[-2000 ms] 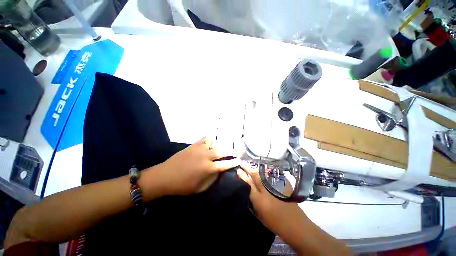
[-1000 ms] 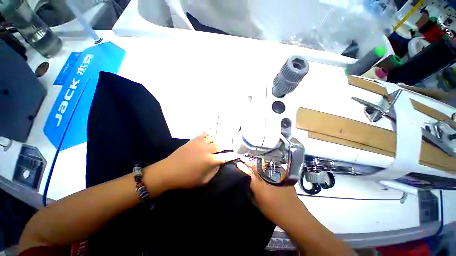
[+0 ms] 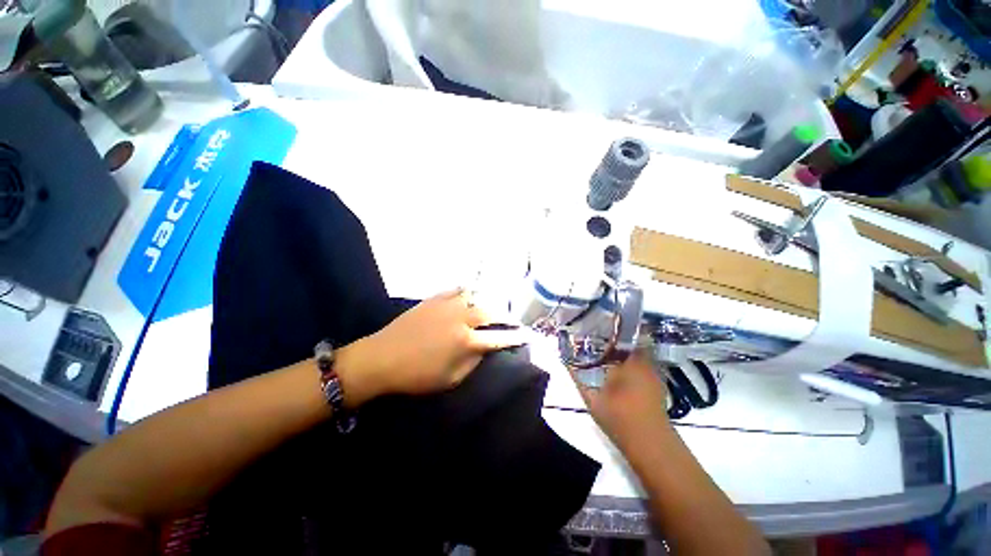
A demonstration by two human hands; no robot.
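Black fabric [image 3: 435, 467] lies on the white table and hangs over its front edge, its corner reaching up at the left. My left hand [image 3: 429, 342] rests on the fabric, fingertips at the needle area [image 3: 554, 328] under the left end of the machine head [image 3: 750, 310]. My right hand [image 3: 628, 393] is off the fabric, just right of the needle area, blurred; its fingers are partly behind the chrome loop, so its grip is unclear. Black scissor handles [image 3: 691, 391] show beside it, below the head.
A blue JACK sheet [image 3: 179, 234] lies at the left, beside a grey box [image 3: 54, 190] and a glass bottle [image 3: 114, 87]. A grey ribbed cylinder [image 3: 619, 172] and cardboard strips [image 3: 723, 272] are on the head. Thread cones [image 3: 788, 150] stand beyond it at the right.
My right hand has left the fabric and moved right, beside the front of the machine head. My left hand has stayed on the fabric. The camera view has shifted slightly.
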